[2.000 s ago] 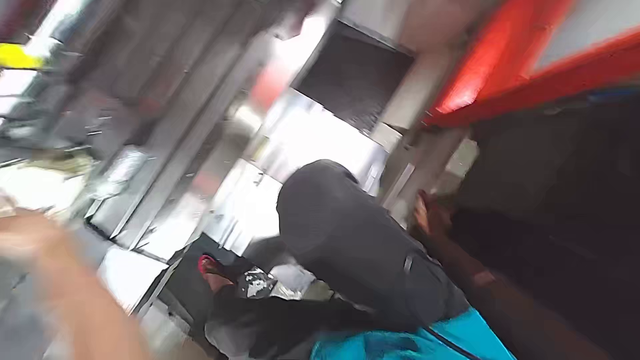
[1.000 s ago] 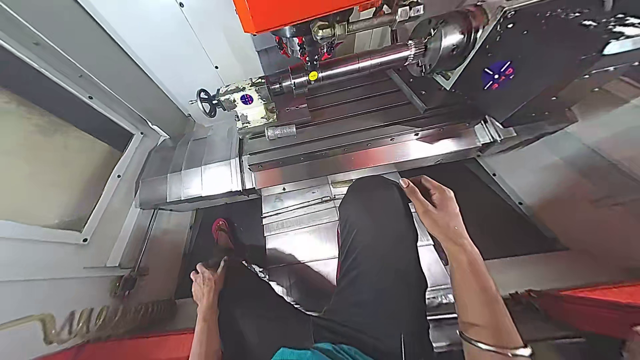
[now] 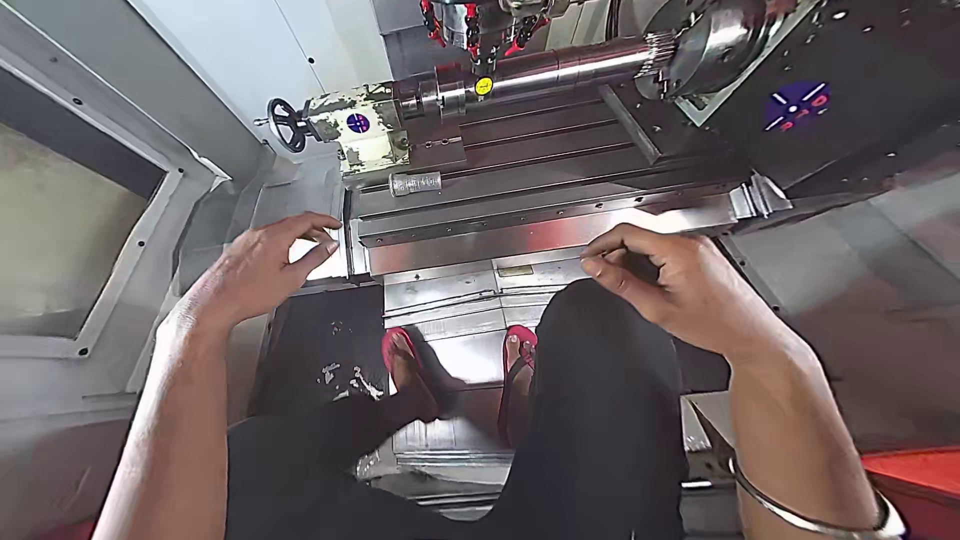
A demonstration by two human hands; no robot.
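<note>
My left hand point(image 3: 274, 262) hovers empty at the left, thumb and fingers apart, near the front left end of the machine table point(image 3: 517, 191). Above my right knee is my right hand point(image 3: 660, 281), with thumb and forefinger curled near each other and nothing seen between them. Beyond both hands a long steel shaft point(image 3: 562, 69) runs between a tailstock point(image 3: 367, 124) with a black handwheel point(image 3: 287, 125) and a chuck point(image 3: 716, 45). A round yellow-faced dial indicator point(image 3: 484, 86) sits at the shaft, under the spindle head. A small metal cylinder point(image 3: 415, 184) lies on the table's front left part.
Coolant nozzles point(image 3: 472, 26) with red tips hang above the shaft. A dark rotary unit point(image 3: 817, 112) stands at the right. A windowed door panel point(image 3: 75, 225) is at the left. My feet, in red sandals point(image 3: 400, 349), stand on sloping metal covers point(image 3: 457, 352).
Both hands have risen from my legs and moved forward; a second ago the right was at my knee and the left by my other leg. The view swung strongly before that.
</note>
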